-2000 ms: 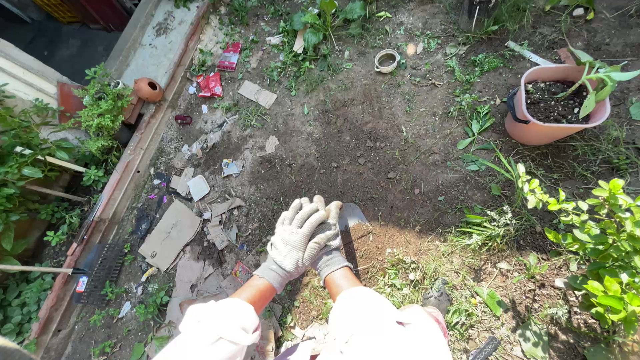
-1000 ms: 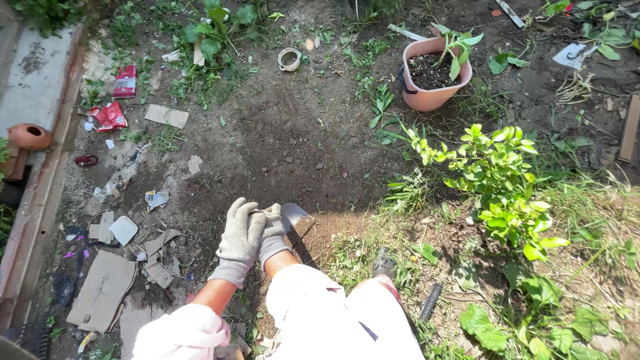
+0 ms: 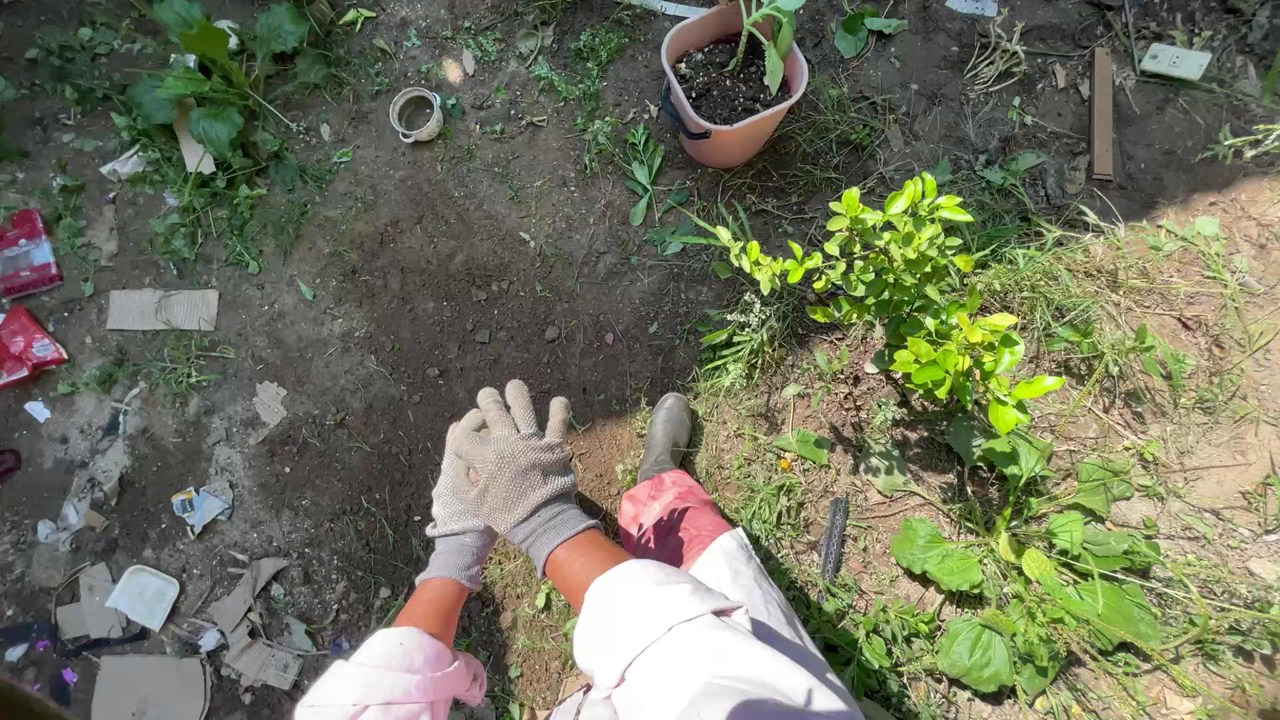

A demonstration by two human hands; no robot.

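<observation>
My left hand [image 3: 457, 500], in a pale dotted work glove with a grey cuff, is below the middle of the head view. My right hand [image 3: 522, 465], gloved alike, lies across it with several fingers stretched forward. The palms and whatever may be under them are hidden, so I cannot tell whether either hand holds something. Beyond them is dark bare soil [image 3: 500, 290]. A grey boot [image 3: 667, 436] stands on the ground just right of my hands.
A pink pot [image 3: 735, 140] with a plant stands at the top, beside a small round container [image 3: 416, 114]. A leafy shrub [image 3: 910, 290] grows at right. Cardboard [image 3: 150, 688], a white plastic lid [image 3: 144, 597] and red wrappers [image 3: 28, 345] litter the left. A black strip [image 3: 833, 540] lies near the boot.
The view has shifted to the right. The metal blade seen just beyond my hands in both earlier frames no longer shows. My hands remain together, the right one now laid more openly over the left.
</observation>
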